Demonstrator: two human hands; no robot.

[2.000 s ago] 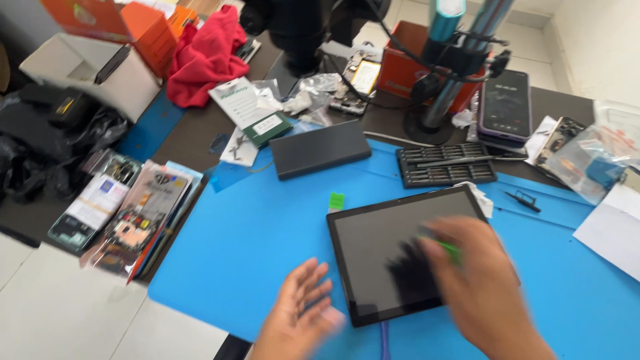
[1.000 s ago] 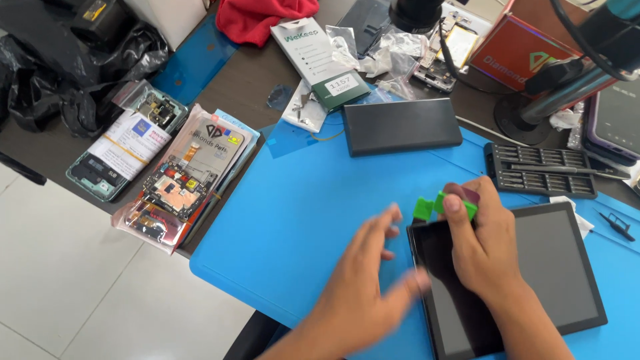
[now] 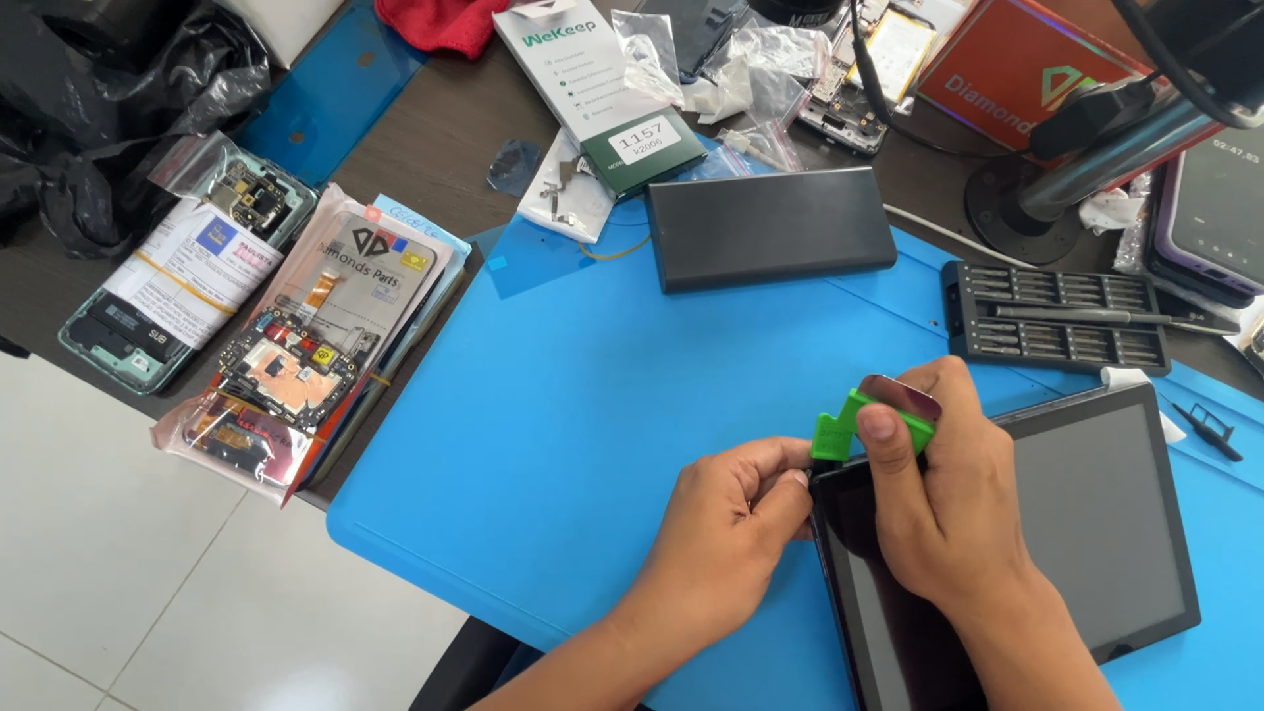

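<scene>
A black tablet [image 3: 1096, 523] lies screen up on a blue work mat [image 3: 553, 425]. My right hand [image 3: 953, 494] is over its upper left part and holds a green plastic piece [image 3: 913, 427] together with a thin shiny metal blade [image 3: 901, 395]. Another green plastic piece [image 3: 831, 437] stands at the tablet's upper left corner, touching or joined to the first; I cannot tell which. With fingers and thumb, my left hand [image 3: 736, 523] pinches that same corner of the tablet. What lies beneath those fingertips is hidden.
A black power bank or similar slab [image 3: 770, 232] lies behind the tablet. Farther right are a screwdriver bit case [image 3: 1057, 316], a metal stand [image 3: 1096, 168] and a SIM tray [image 3: 1205, 430]. At left lie an opened phone [image 3: 188, 276] and bagged phone parts [image 3: 306, 346].
My left hand has moved from beside the tablet to its upper left corner and closed on it. My right hand still holds the green piece near that corner.
</scene>
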